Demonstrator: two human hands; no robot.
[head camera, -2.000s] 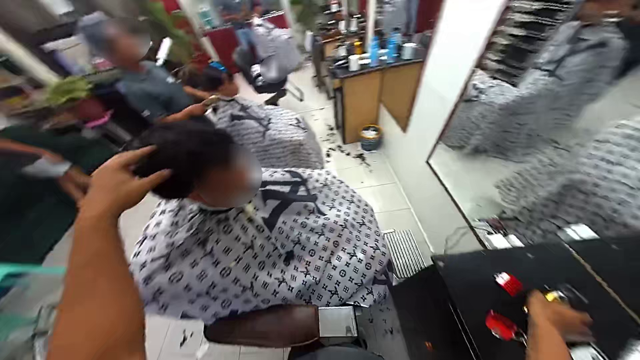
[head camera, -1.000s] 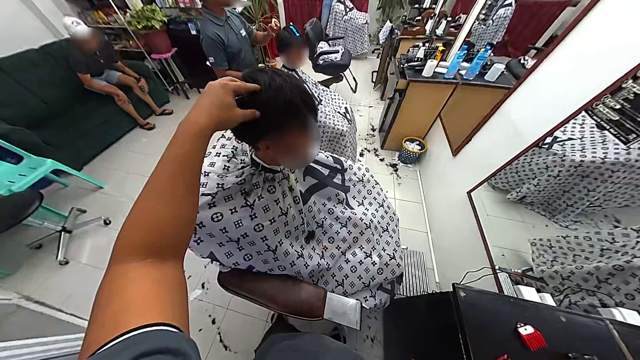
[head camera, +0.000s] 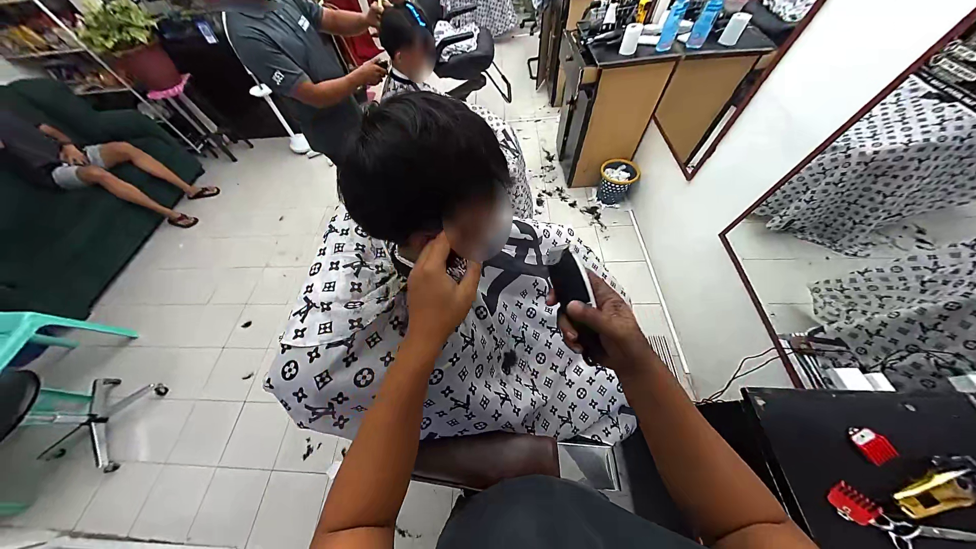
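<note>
Seated before me is a person with short dark hair (head camera: 423, 164), draped in a white barber's cape with a black pattern (head camera: 488, 374). My left hand (head camera: 442, 290) touches the side of this person's face near the ear, fingers bent; whether they pinch anything cannot be told. Black hair clippers (head camera: 573, 293) are gripped in my right hand (head camera: 606, 324), over the front of the cape, blade end up and apart from the head. On the black counter at lower right lie red clipper guards (head camera: 873, 446), a yellow-and-black clipper (head camera: 934, 492) and metal scissors (head camera: 903, 526).
A brown chair armrest (head camera: 488, 457) is close to my body. Beyond the client, a co-worker (head camera: 293, 69) tends another caped person. A mirror (head camera: 862, 252) hangs on the right wall. A waste basket (head camera: 616, 181), a green plastic chair (head camera: 69, 328) and a wheeled stool base (head camera: 99, 419) stand around.
My left hand has moved from the top of the client's head down to the side of the face. My right hand, earlier over the counter, now holds clippers in front of the client.
</note>
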